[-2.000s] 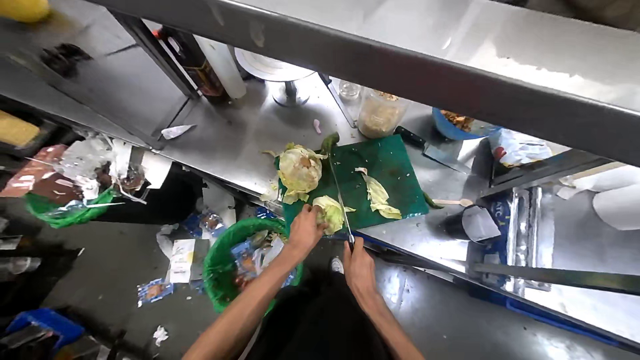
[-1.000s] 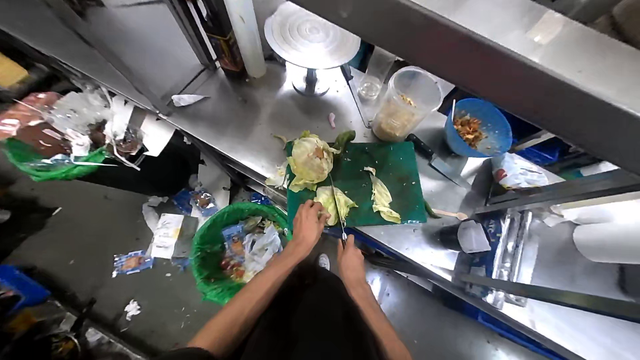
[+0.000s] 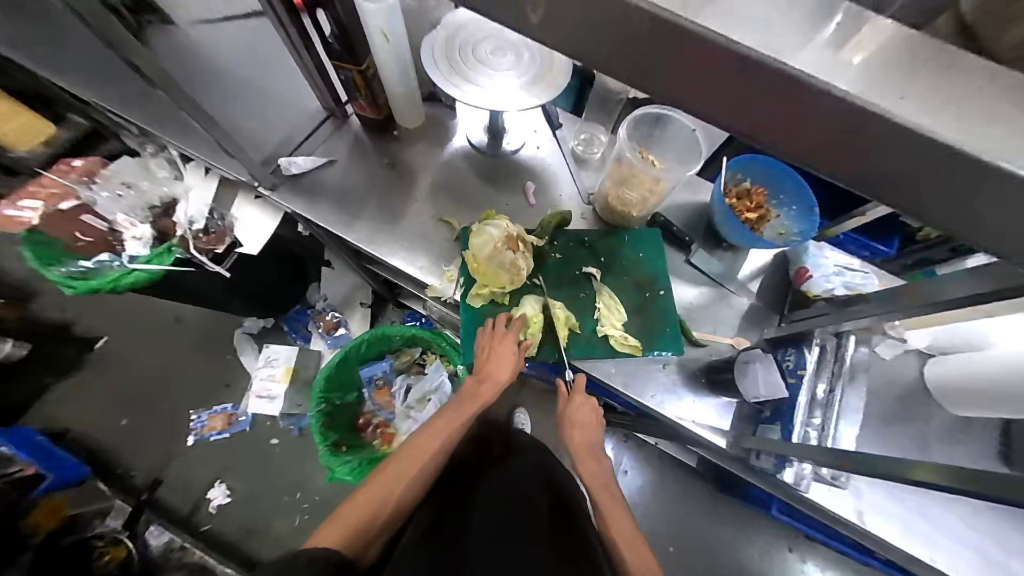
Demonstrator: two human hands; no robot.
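My right hand (image 3: 581, 412) grips the handle of a kitchen knife (image 3: 556, 332), whose blade lies across pale green lettuce leaves (image 3: 529, 322) on a green cutting board (image 3: 640, 272). With bent fingertips, my left hand (image 3: 500, 348) presses on the leaf portion left of the blade; another portion lies just to the right of it. A partly stripped lettuce head (image 3: 498, 254) rests on the board's upper left, beside a dark green vegetable (image 3: 552, 224). Apart from these, a loose lettuce strip (image 3: 612, 312) lies on the board's right half.
Behind the board stand a round turntable stand (image 3: 496, 60), a clear plastic container (image 3: 640, 168) and a blue bowl (image 3: 765, 200) of food. A second knife (image 3: 696, 252) lies right of the board. A green-lined bin (image 3: 384, 404) is below left. A metal shelf (image 3: 760, 104) crosses overhead.
The leaf under the knife shows a portion on each side of the blade now. Both hands stay at the board's front edge. The view has shifted, showing more of the counter's back.
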